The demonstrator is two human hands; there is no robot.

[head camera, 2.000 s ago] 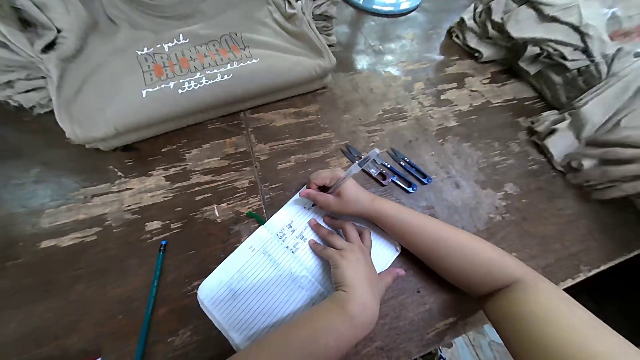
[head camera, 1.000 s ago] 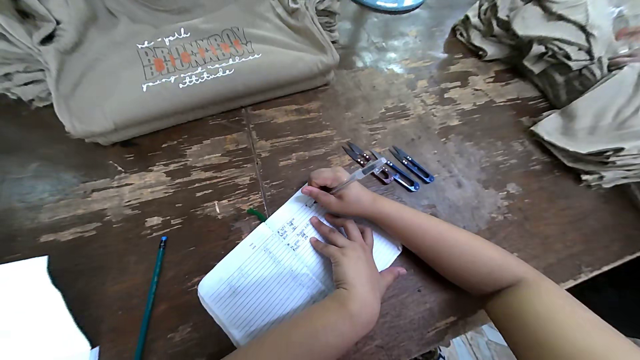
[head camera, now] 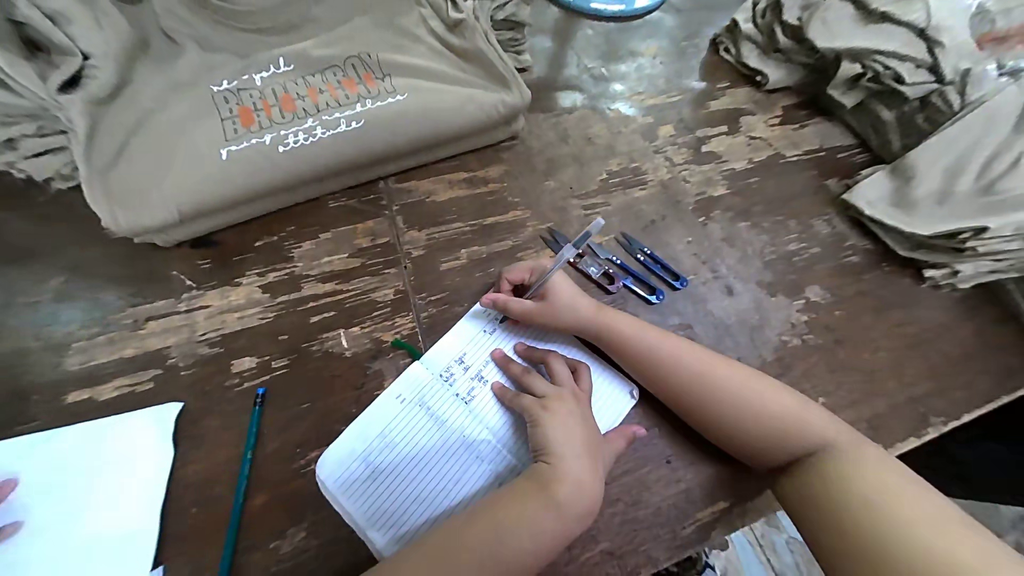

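Note:
An open lined notebook (head camera: pixel 448 448) with handwriting lies slanted on the worn wooden table. My left hand (head camera: pixel 560 412) rests flat on its page with spread fingers. Around a clear pen (head camera: pixel 564 254) my right hand (head camera: pixel 548 300) is closed, and the pen's tip meets the upper part of the page. Just beyond that hand lie several thread snips, among them a blue pair (head camera: pixel 654 262) at the right. A green ribbon (head camera: pixel 406 349) sticks out at the notebook's top edge.
Folded printed T-shirts (head camera: pixel 320 168) are stacked at the back left. More folded khaki garments (head camera: pixel 944 192) lie at the right. A green pencil (head camera: pixel 244 480) is left of the notebook. Another person's fingers (head camera: pixel 8 506) touch a white sheet (head camera: pixel 96 488) at the left edge.
A white sheet, out of view in the first frame, has come in at the left, and another person's fingers now show on it. My hands have stayed at the notebook.

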